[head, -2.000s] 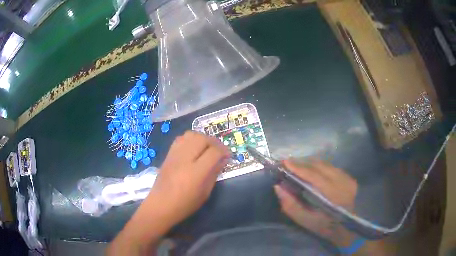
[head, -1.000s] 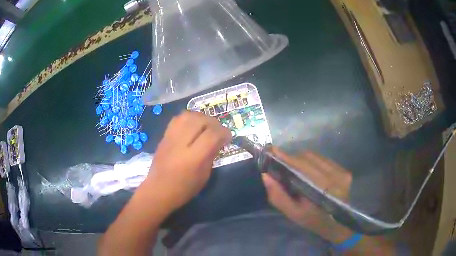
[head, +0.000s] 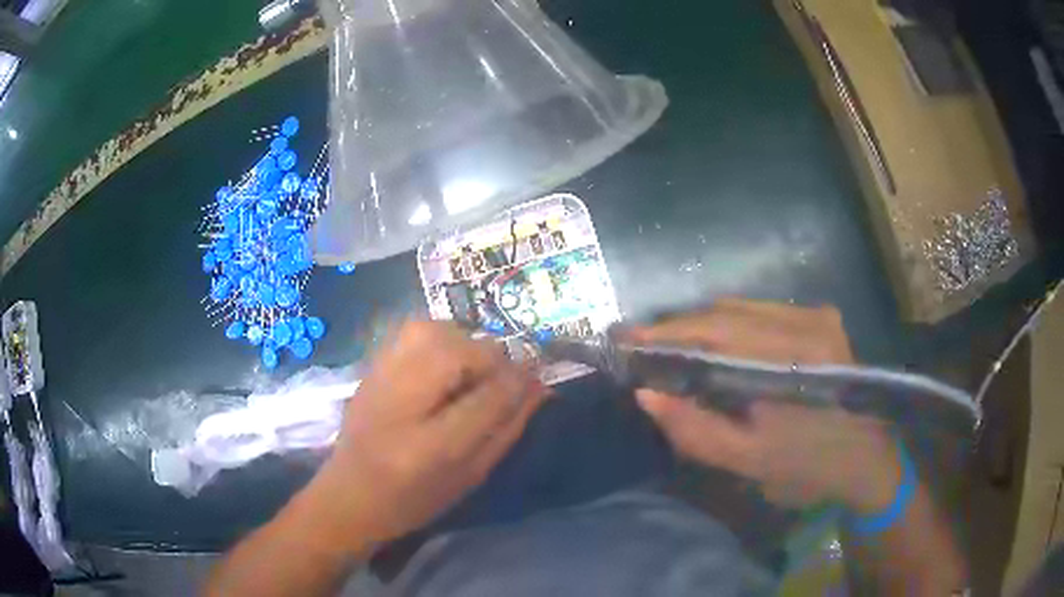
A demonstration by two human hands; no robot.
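Observation:
A white housing [head: 438,259] lies open on the dark green mat, with a green circuit board [head: 548,292] and metal parts inside. My left hand [head: 438,408] is at its near left edge, fingertips pinched together and covering part of it; whether they grip anything is hidden. My right hand [head: 758,408] holds a dark soldering iron [head: 700,371] almost level, its tip at the near part of the housing by my left fingertips. A white cord in a clear bag [head: 274,418] lies left of my left hand.
A pile of blue discs [head: 266,239] with wire legs lies on the left. A clear hood [head: 467,128] hangs above the housing. A cardboard tray [head: 933,140] with silvery parts [head: 974,247] is on the right. Another housing [head: 21,348] sits at the far left.
The iron has swung from steeply slanted to nearly level. My left hand has moved nearer to me, uncovering more of the board. The view has shifted a little.

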